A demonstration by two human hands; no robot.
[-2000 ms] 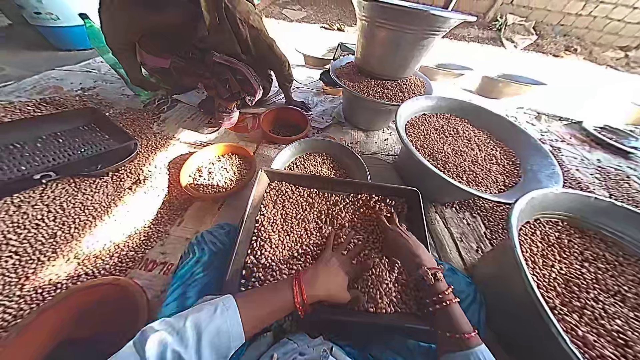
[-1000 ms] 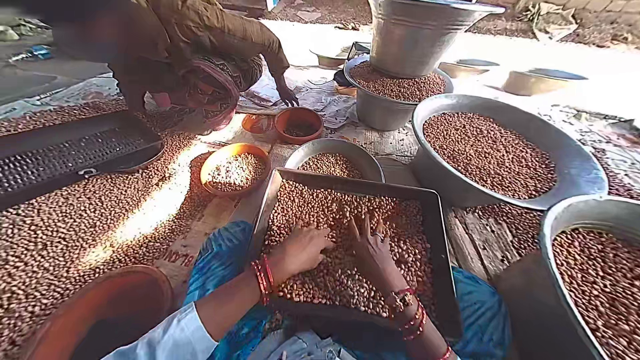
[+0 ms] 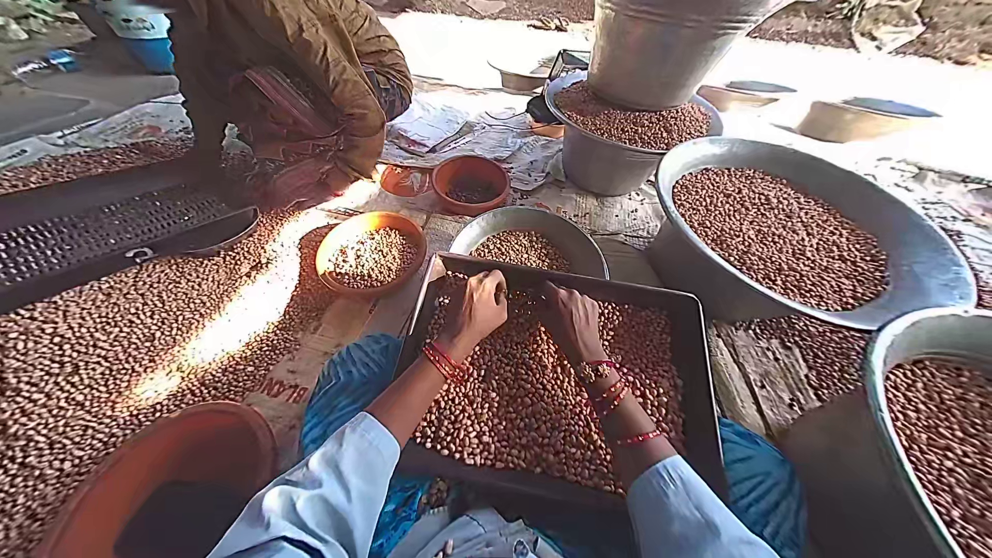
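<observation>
A dark rectangular tray [image 3: 701,364] full of brown nuts or seeds [image 3: 511,403] rests on my lap. My left hand [image 3: 482,304] is at the tray's far left part, fingers curled down at the nuts. Close to its right, my right hand [image 3: 572,319] is bent over the nuts near the far rim, its fingertips hidden. Whether either hand holds nuts cannot be seen. Just beyond the tray stand a metal bowl [image 3: 585,252] of paler nuts and an orange bowl [image 3: 329,260] of light pieces.
Large metal basins [image 3: 930,263] of nuts stand at the right. Behind, a metal tub [image 3: 666,54] sits on a nut-filled basin [image 3: 597,159]. Nuts cover the ground at left, beside an orange tub [image 3: 248,442]. A person [image 3: 310,93] bends near a perforated tray [image 3: 116,225].
Both my hands have moved from the middle of the nuts to the tray's far side, and their spread fingers have curled. The other person's arm has moved left to the perforated tray.
</observation>
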